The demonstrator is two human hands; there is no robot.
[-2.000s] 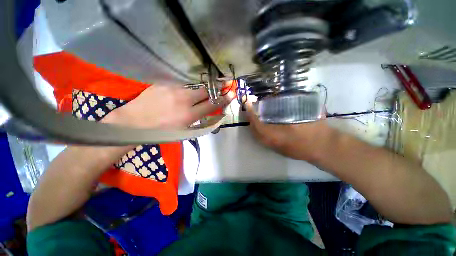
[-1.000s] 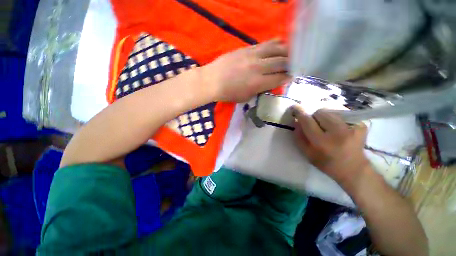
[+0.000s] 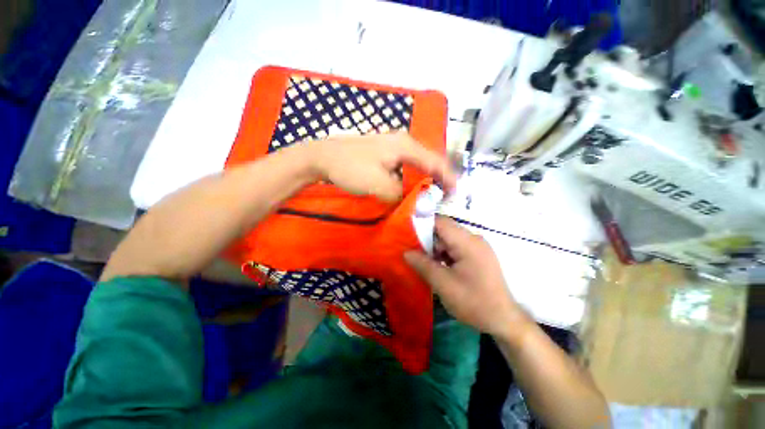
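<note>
The orange bag piece point(image 3: 335, 239) lies over the front of the white table, its near part hanging over the edge. It has navy-and-cream patterned panels point(image 3: 344, 109) and a dark zipper line point(image 3: 331, 217) between them. My left hand point(image 3: 369, 166) lies on the piece and pinches its right edge near the top. My right hand point(image 3: 461, 272) grips the same edge lower down. Between my hands the edge is folded up and a white lining point(image 3: 424, 219) shows. The sewing machine head point(image 3: 524, 109) stands to the right of the cloth, apart from it.
Red-handled snips point(image 3: 619, 240) lie right of the needle area. A brown cardboard box point(image 3: 663, 335) is at the right. A tape-wrapped grey box point(image 3: 101, 109) is at the left. Blue material point(image 3: 50, 327) is at the lower left. The white table edge point(image 3: 168, 159) runs beside the grey box.
The cloth has come away from the machine toward me, and its far patterned panel now shows. My right hand has moved from the machine bed onto the cloth edge. The view has shifted, showing more of the machine.
</note>
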